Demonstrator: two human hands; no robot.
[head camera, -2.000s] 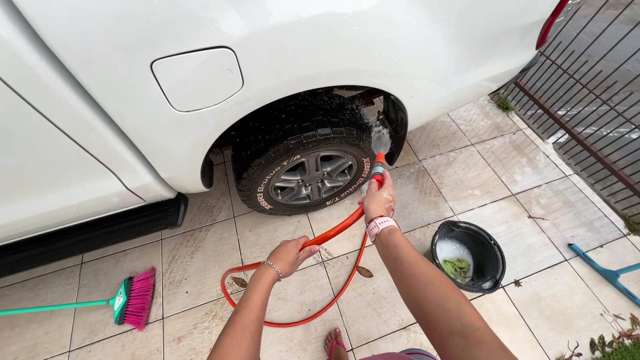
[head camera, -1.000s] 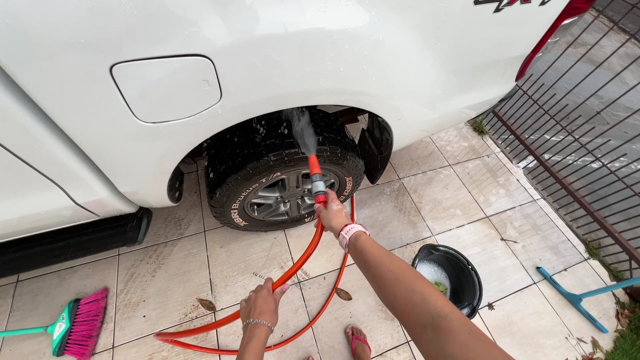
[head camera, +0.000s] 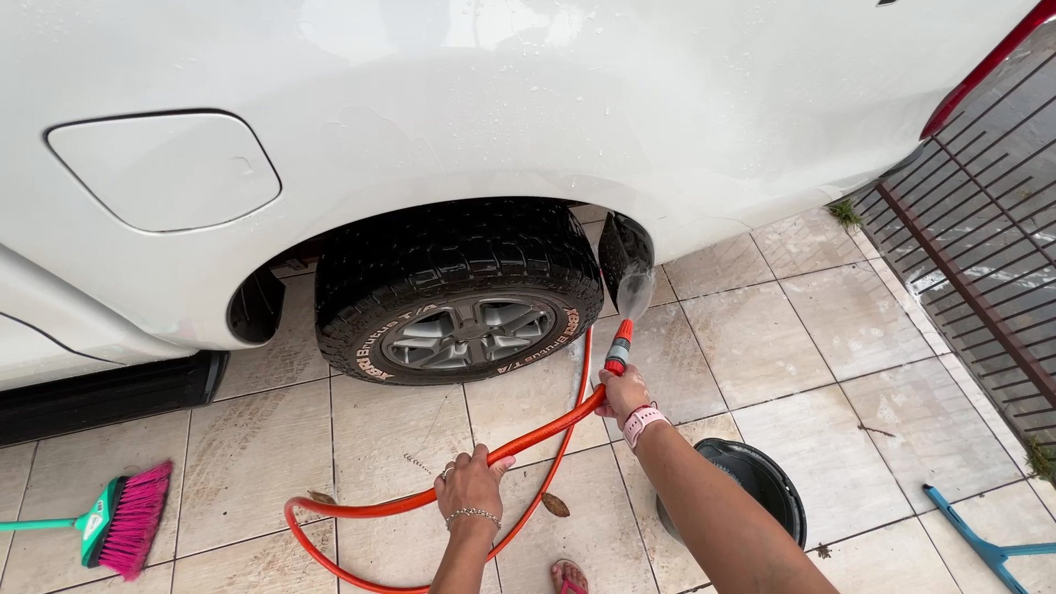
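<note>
My right hand [head camera: 624, 394] grips the orange garden hose just behind its red and grey spray nozzle [head camera: 618, 348]. Water [head camera: 635, 294] fans out of the nozzle against the black mud flap [head camera: 624, 252] behind the rear wheel. Lower and to the left, my left hand [head camera: 471, 488] is closed around the orange hose [head camera: 540, 431], which loops down over the tiles. The wet black tire [head camera: 462, 264] with its grey alloy rim [head camera: 470, 332] sits in the wheel arch of the white vehicle [head camera: 462, 140], left of the nozzle.
A black bucket [head camera: 790, 503] stands partly behind my right forearm. On the tiled floor [head camera: 784, 445] lie a green broom with pink bristles [head camera: 139, 518] at left and a blue squeegee [head camera: 973, 536] at right. A metal bar gate [head camera: 973, 309] runs along the right. My sandaled foot [head camera: 569, 575] shows below.
The spray has shifted from the top of the tire to the mud flap, as my right hand has moved to the right of the wheel. The view is closer to the vehicle.
</note>
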